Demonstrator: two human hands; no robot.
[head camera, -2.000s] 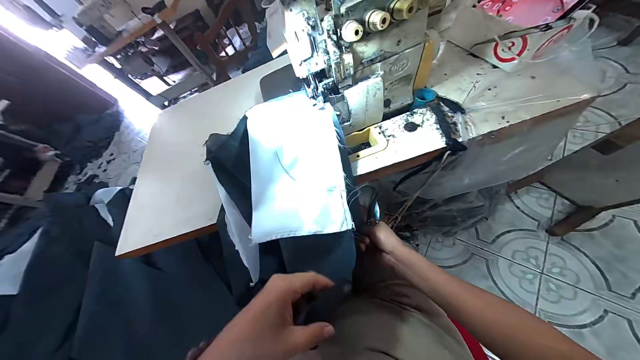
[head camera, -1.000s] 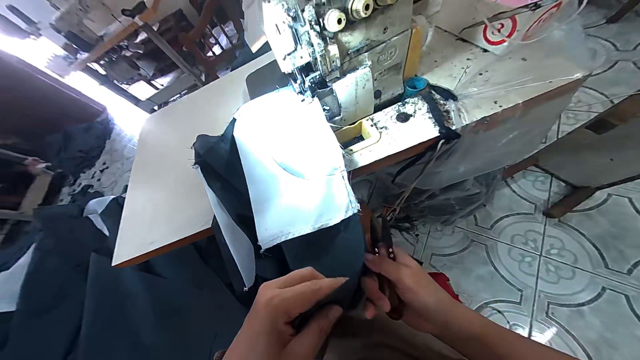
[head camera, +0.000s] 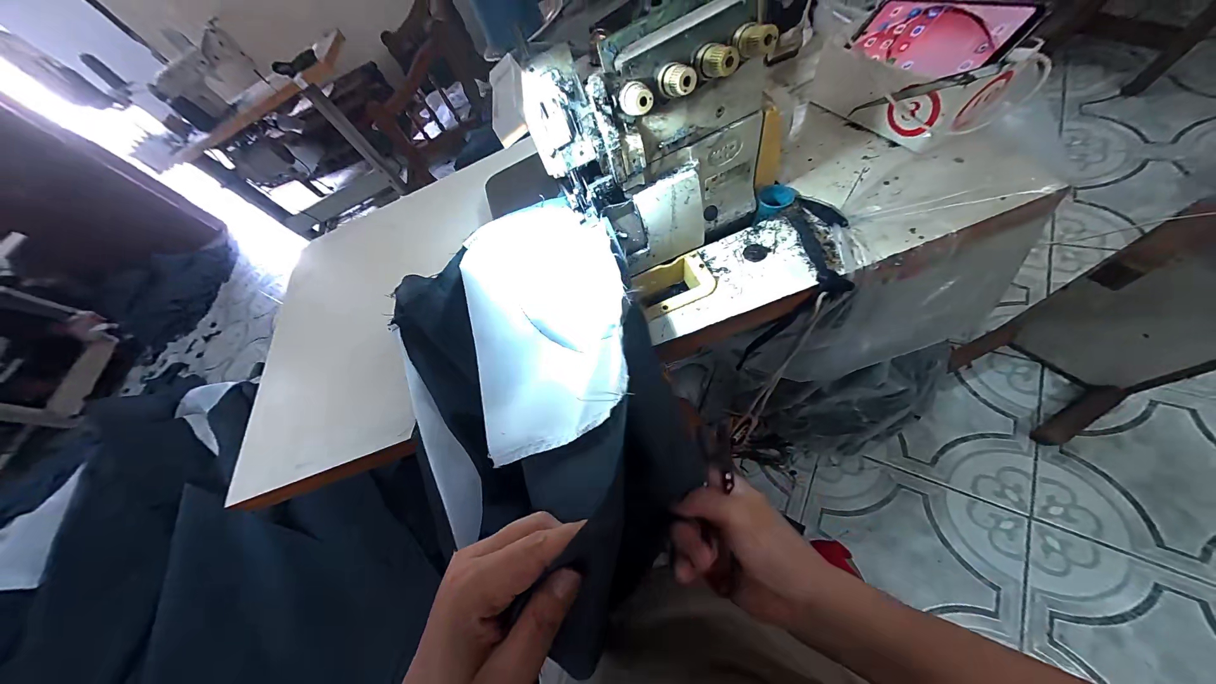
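Note:
Dark fabric (head camera: 579, 480) with a white fabric panel (head camera: 551, 351) on top hangs over the table edge, its upper end beneath the needle area of an overlock sewing machine (head camera: 665, 133). At the lower middle, my left hand (head camera: 513, 598) pinches a dark fold between thumb and fingers. My right hand (head camera: 731, 532) is closed around a dark tool that looks like small scissors or thread snips (head camera: 724, 465), at the right edge of the same fabric. The tool's lower part is hidden by the fingers, and its blades are blurred.
The pale machine table (head camera: 332, 332) extends left. More dark and white cloth (head camera: 285, 579) lies at the lower left. A tablet or phone (head camera: 945, 38) rests at the back right. A wooden-legged stool or bench (head camera: 1121, 323) stands on the tiled floor at right.
My left hand was apart from the cloth two seconds ago and now grips its dark fold. The right hand has stayed at the fabric's right side with the dark tool.

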